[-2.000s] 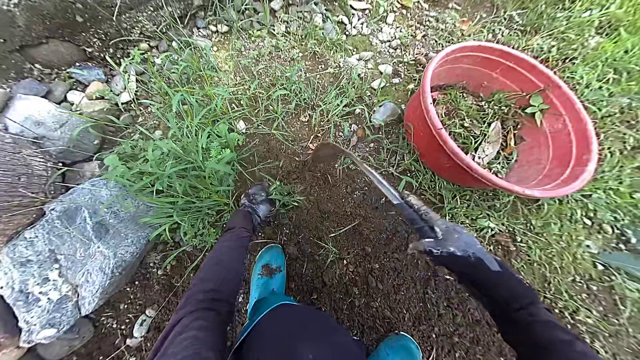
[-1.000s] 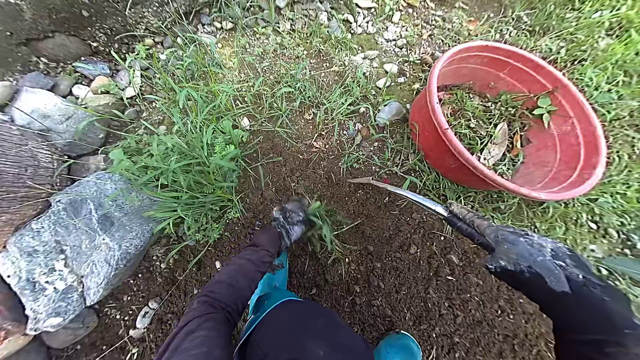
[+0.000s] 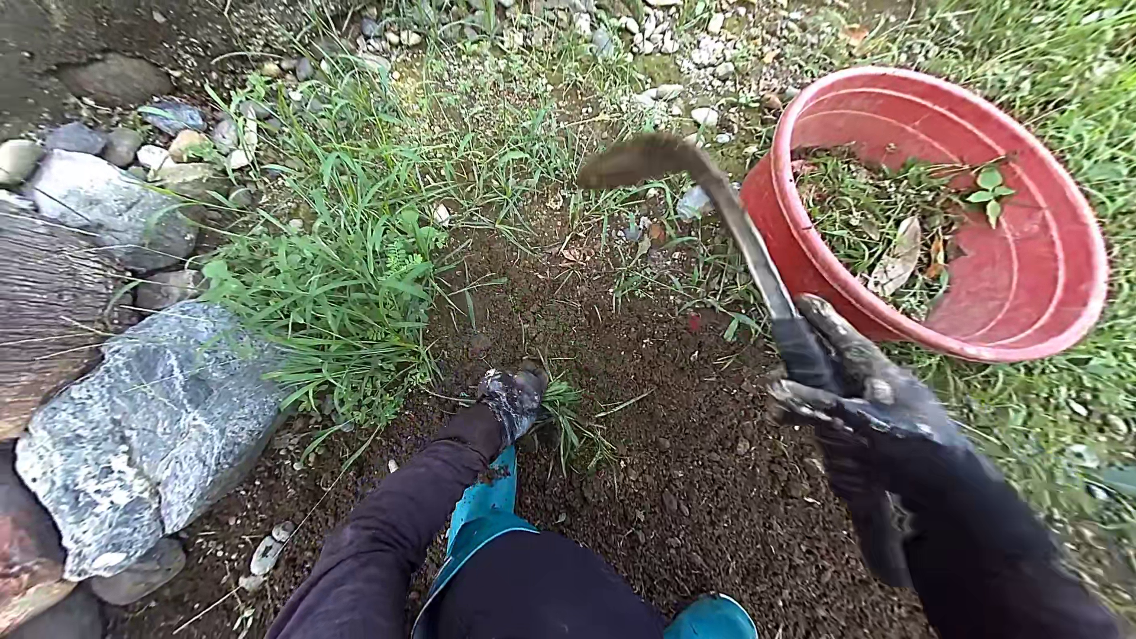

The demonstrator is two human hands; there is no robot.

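Note:
My left hand (image 3: pixel 515 399), in a soiled dark glove, is closed on a tuft of pulled grass (image 3: pixel 568 417) just above the brown soil, beside a teal rubber boot (image 3: pixel 486 497). In my gloved right hand (image 3: pixel 852 382) is the dark handle of a hand sickle (image 3: pixel 750 235). Its curved, dirt-covered blade is raised over the soil and points left, near the rim of a red plastic tub (image 3: pixel 1078 293). Cut grass, a dry leaf and a green sprig lie inside the tub. A clump of tall grass (image 3: pixel 355 302) grows to the left of the bare soil.
Along the left side are a large grey rock (image 3: pixel 151 435), a paler rock (image 3: pixel 115 209) and a ridged brown surface (image 3: pixel 49 311). Small pebbles (image 3: pixel 706 115) lie scattered at the top. Low grass (image 3: pixel 1065 426) surrounds the tub on the right.
The sickle has been lifted, and its blade now stands higher than one second ago. My left hand has moved slightly left with the grass tuft.

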